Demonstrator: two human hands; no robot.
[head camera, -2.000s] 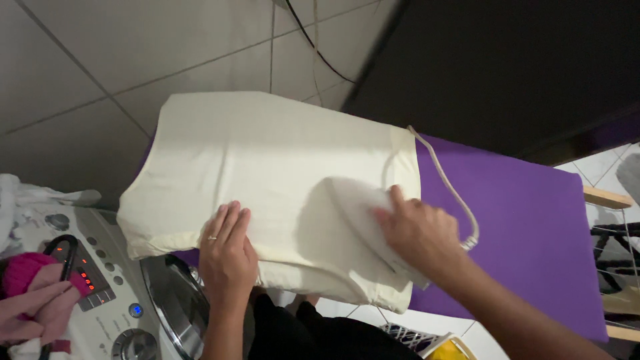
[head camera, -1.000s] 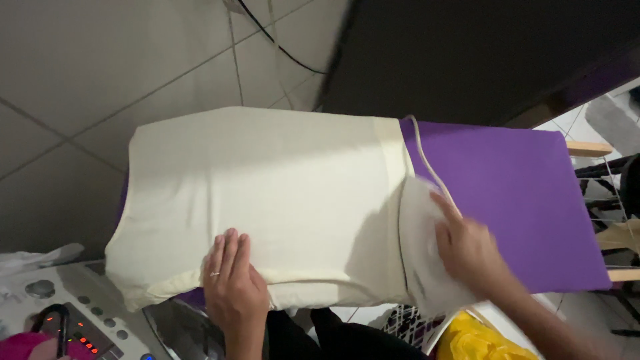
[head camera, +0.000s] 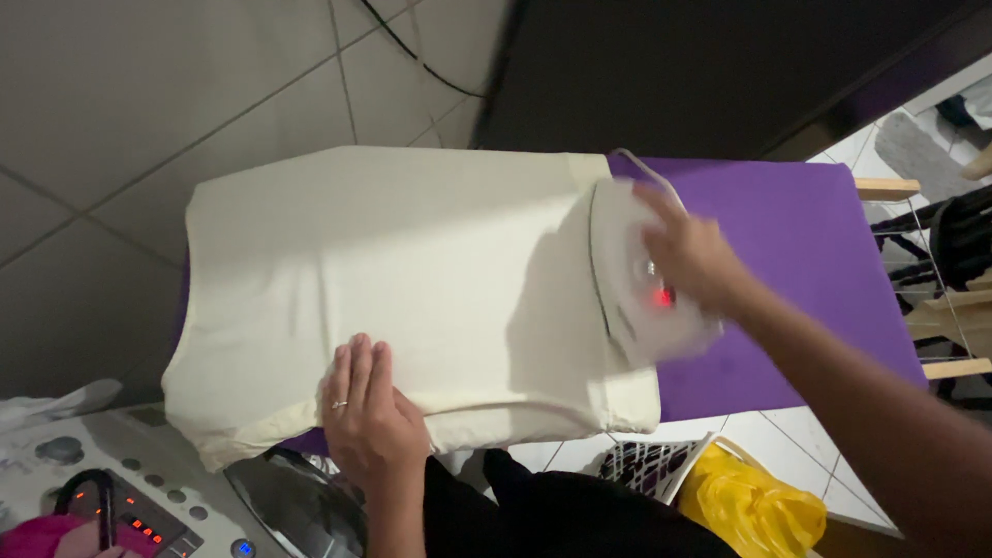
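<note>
A cream-coloured garment (head camera: 434, 263) lies spread over a purple ironing board (head camera: 783, 287), with a few creases at its left part and a bunched near edge. My left hand (head camera: 376, 422), a ring on one finger, rests flat on the garment's near edge with its fingers together. My right hand (head camera: 690, 248) grips the handle of a white clothes iron (head camera: 628, 271), which lies across the garment's right hem with its tip pointing away from me. A red light glows on the iron, and its pale cord runs behind it. Iron and right hand are blurred.
At the lower left a washing machine (head camera: 132, 442) with a lit panel stands beside the board. Below the board are a white plastic basket (head camera: 659, 465) and a yellow plastic bag (head camera: 744, 504). A large dark panel (head camera: 659, 77) rises behind the board. Wooden bars (head camera: 887, 189) extend at right.
The iron in my right hand has moved from the garment's middle-right area to its right hem, and its tip has turned to point away from me. My left hand stays on the near edge.
</note>
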